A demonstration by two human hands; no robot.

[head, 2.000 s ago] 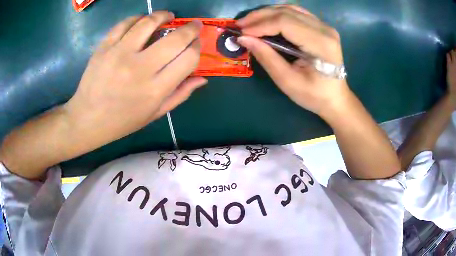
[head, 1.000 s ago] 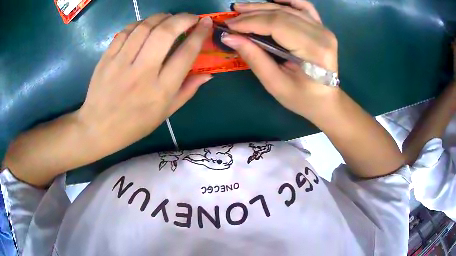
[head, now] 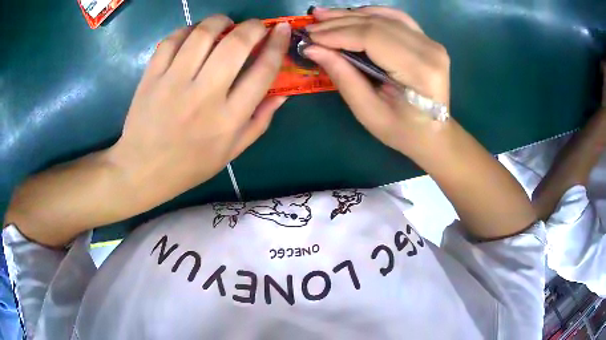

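Observation:
An orange housing (head: 302,83) lies on the dark green surface at the top middle of the head view, largely covered by both hands. My left hand (head: 193,99) lies over its left part, holding it with fingers and thumb. My right hand (head: 392,73) holds a slim dark tool (head: 365,64) like a pen; its rear end is wrapped in clear or white tape. The tool's tip is at a round black part, likely the speaker (head: 302,50), at the housing's right end. The inside of the housing's left part is hidden.
Another orange housing with a white part (head: 100,10) is cut off at the top left. A thin white line (head: 234,180) crosses the green surface (head: 518,73). Another person's arm and white sleeve (head: 571,232) are at the right edge.
The housing and both hands have shifted slightly up since two seconds ago. My left fingers now reach closer to the speaker. The second housing shows more at the top left.

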